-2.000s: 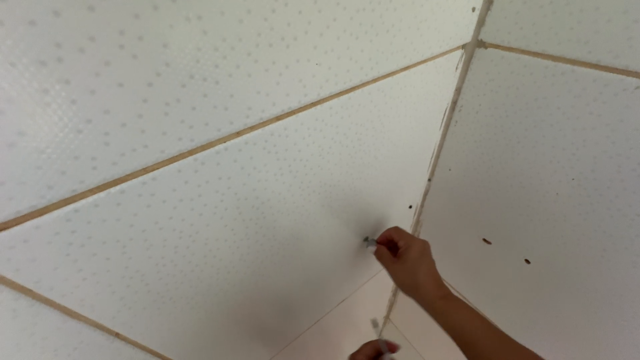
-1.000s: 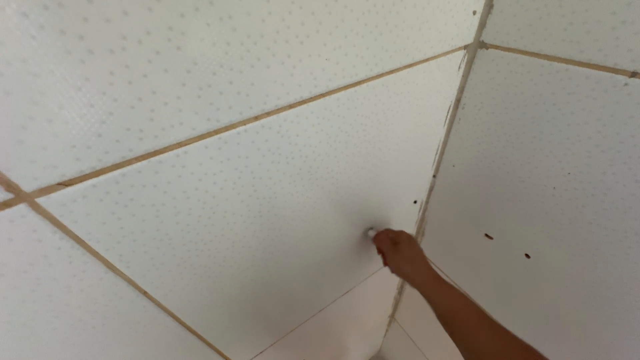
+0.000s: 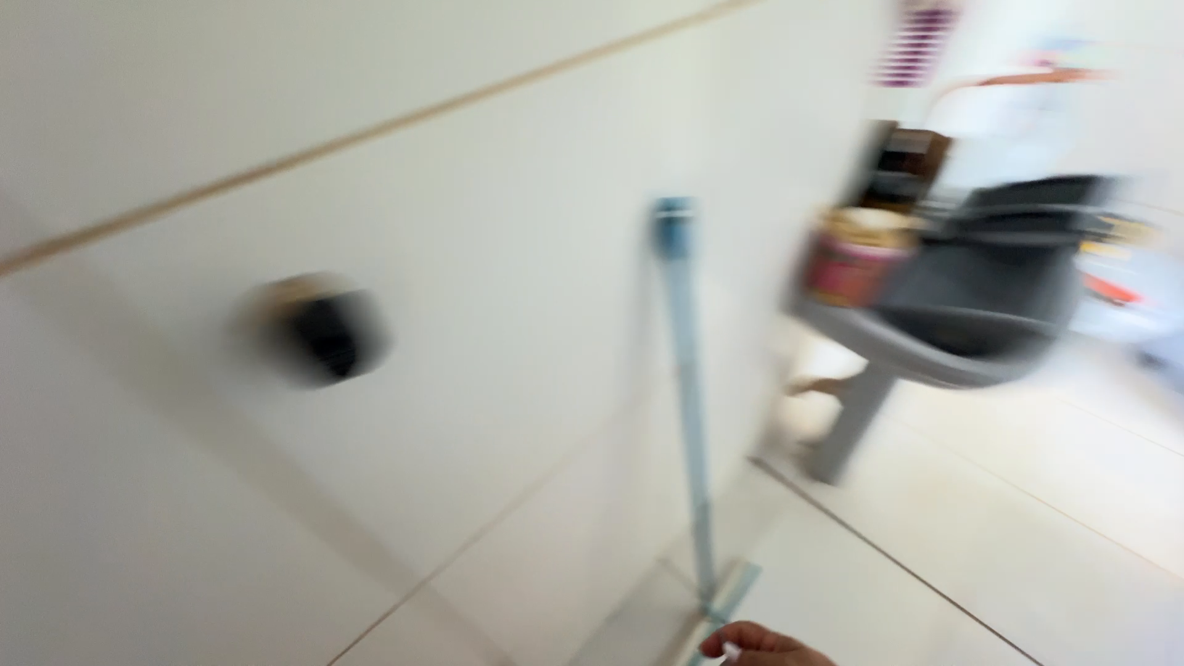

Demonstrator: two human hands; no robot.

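Observation:
My right hand (image 3: pixel 763 643) is at the bottom edge, right of centre, its fingers pinched on a small white thing (image 3: pixel 731 651) too blurred to name. It appears just in front of the foot of a floor squeegee (image 3: pixel 689 388) with a light blue pole, which leans on the tiled wall (image 3: pixel 481 277). Far to the hand's upper left, a dark round fitting or opening (image 3: pixel 324 333) shows in the wall. My left hand is out of view. The whole view is motion-blurred.
A grey pedestal washbasin (image 3: pixel 934 356) stands at the right, with a pink and tan container (image 3: pixel 856 259) on its rim. Behind it are a dark brown object (image 3: pixel 906 162) and a purple striped thing (image 3: pixel 916 42). Pale floor tiles (image 3: pixel 925 481) lie below.
The view has swung far, from the pale tiles to the squeegee and washbasin. My right hand, earlier up at a tile with a small thing, is now low in view. My left hand, seen first, has left view.

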